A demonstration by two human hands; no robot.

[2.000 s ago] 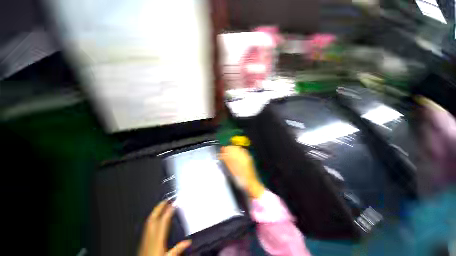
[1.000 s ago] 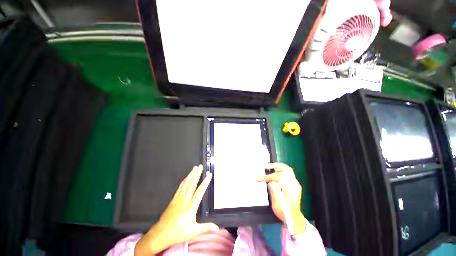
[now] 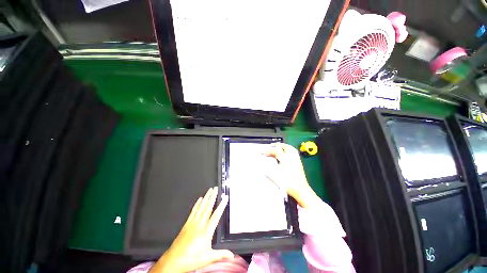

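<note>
A tablet [image 3: 256,197] with a bright white lit screen lies in the right pocket of the foam tray [image 3: 136,197]; the left pocket is empty. My left hand [image 3: 200,237] rests flat with spread fingers on the tray's middle rib, its fingertips at the tablet's left edge, holding nothing. My right hand [image 3: 285,170] is over the upper right of the screen, fingers bent. A thin stick-like thing shows faintly below its fingers; whether the hand grips it cannot be told.
An instruction board [image 3: 315,69] stands behind the tray. A yellow object [image 3: 308,148] lies right of it. A pink and white fan [image 3: 363,56] stands at the back right. Tray stacks stand left [image 3: 48,154] and right [image 3: 355,186], the right one holding tablets [image 3: 424,152].
Since the blurred earlier view, the head view has turned and steadied. My right hand has moved up the screen from its right edge. My left hand has stayed beside the tablet.
</note>
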